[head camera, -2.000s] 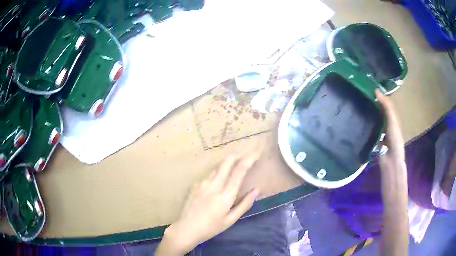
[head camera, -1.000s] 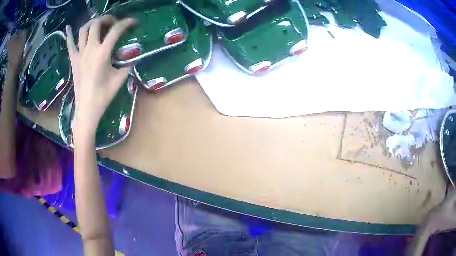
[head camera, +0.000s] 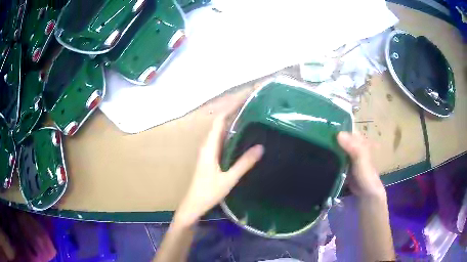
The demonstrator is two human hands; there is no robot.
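Note:
A glossy green car body shell [head camera: 299, 110] with a silver-white rim and a dark recessed middle is held between both my hands, over the bench's front edge. My left hand [head camera: 217, 166] grips its left side, with the thumb over the dark recess. My right hand [head camera: 361, 164] grips its right side, with the thumb on the rim and the other fingers hidden behind or under the shell. No loose panel or stick shows in either hand.
Several green bodies with red and white tail lights [head camera: 148, 46] are piled at the left. Another body [head camera: 422, 74] lies at the right. A white sheet [head camera: 246, 46], a pale dish [head camera: 316, 70] and crumpled tissue [head camera: 353, 71] lie at the back. A person's arm [head camera: 25, 238] shows at bottom left.
The view has turned back right from the pile. My left hand has left the piled bodies and now holds the shell together with my right hand, off its earlier place on the bench.

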